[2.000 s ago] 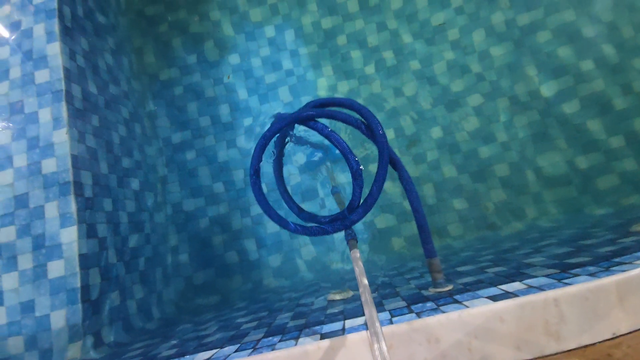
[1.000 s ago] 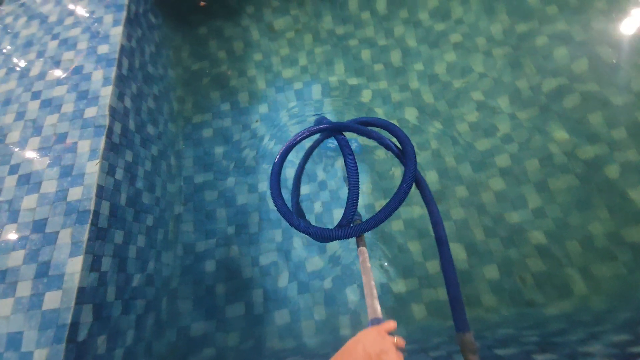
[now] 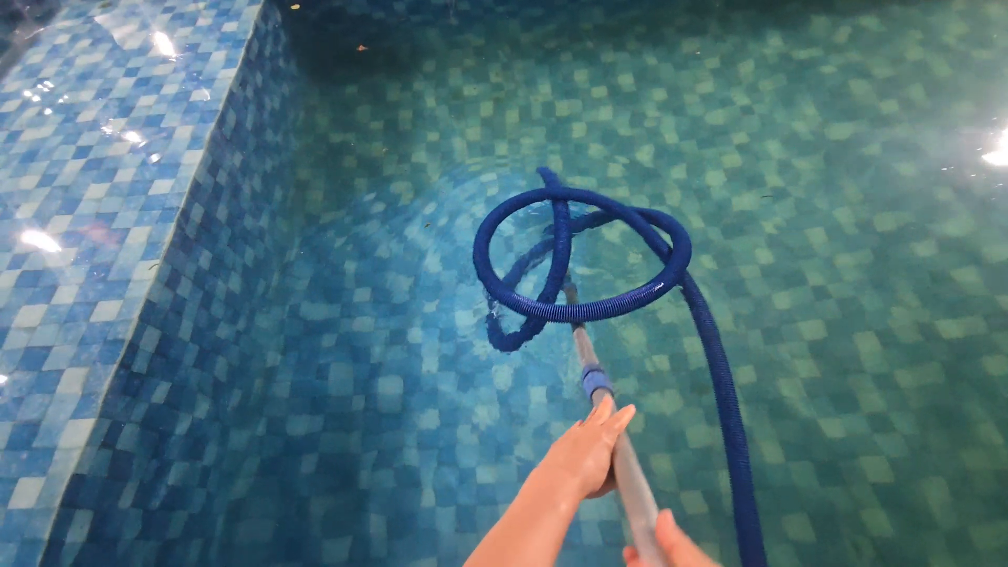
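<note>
A telescopic metal pole (image 3: pixel 635 478) with a blue locking collar (image 3: pixel 597 381) slants down into the pool water. My left hand (image 3: pixel 587 453) is on the pole just below the collar, thumb and fingers stretched along it; how firmly it grips cannot be told. Lower down, at the bottom edge, my right hand (image 3: pixel 673 543) is wrapped round the pole and only partly in view. A blue ribbed pool hose (image 3: pixel 583 311) lies in loops at the water surface, crossing over the pole's far part. The pole's far end is hidden under the water and hose.
From the loops, the hose runs down the right side of the pole to the bottom edge. At left, a raised blue-tiled ledge (image 3: pixel 118 213) meets the pool wall along a pale edge. Blue and green mosaic tiles cover the pool floor (image 3: pixel 850 331).
Both hands now show on the pole; one second ago a single hand was in view, and before that none. The hose loops have spread and shifted, with one end part sticking out beyond them.
</note>
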